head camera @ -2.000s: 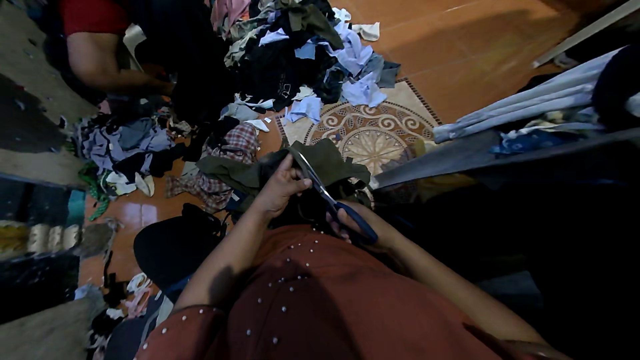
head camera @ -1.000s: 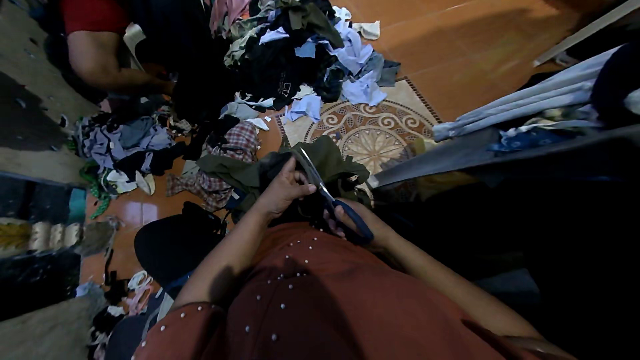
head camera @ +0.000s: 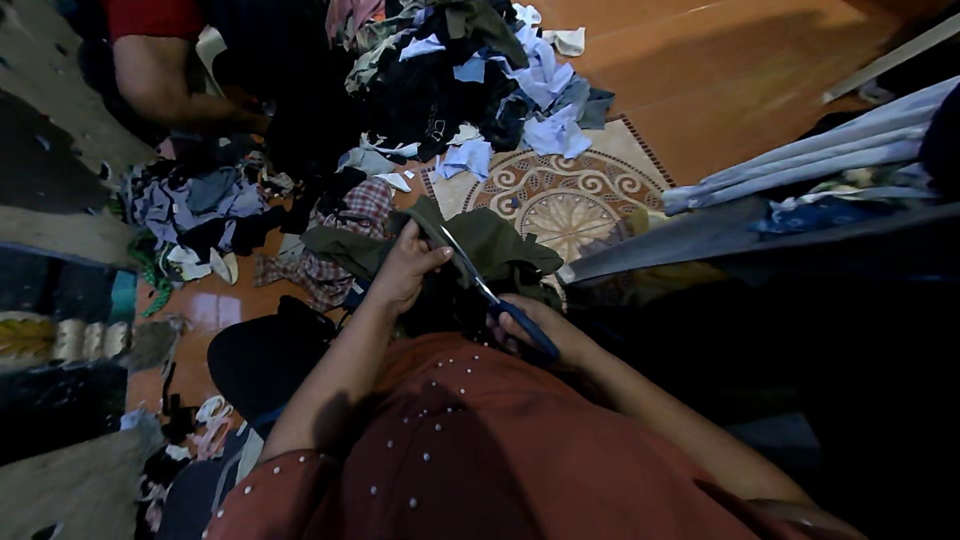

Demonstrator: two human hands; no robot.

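Observation:
My left hand pinches an olive-green cloth between thumb and fingers. Dark-handled scissors are in my right hand, their blades pointing up and left across the cloth, close to my left fingertips. The cloth spreads to both sides of my left hand over dark fabric in front of my body. A red-and-white checked cloth lies just beyond it to the left. How far the blades are apart is hard to tell.
A big heap of fabric scraps lies ahead, with a smaller pile at the left. Another person's forearm reaches in at upper left. Folded whitish cloth lies at the right, above a greyish edge.

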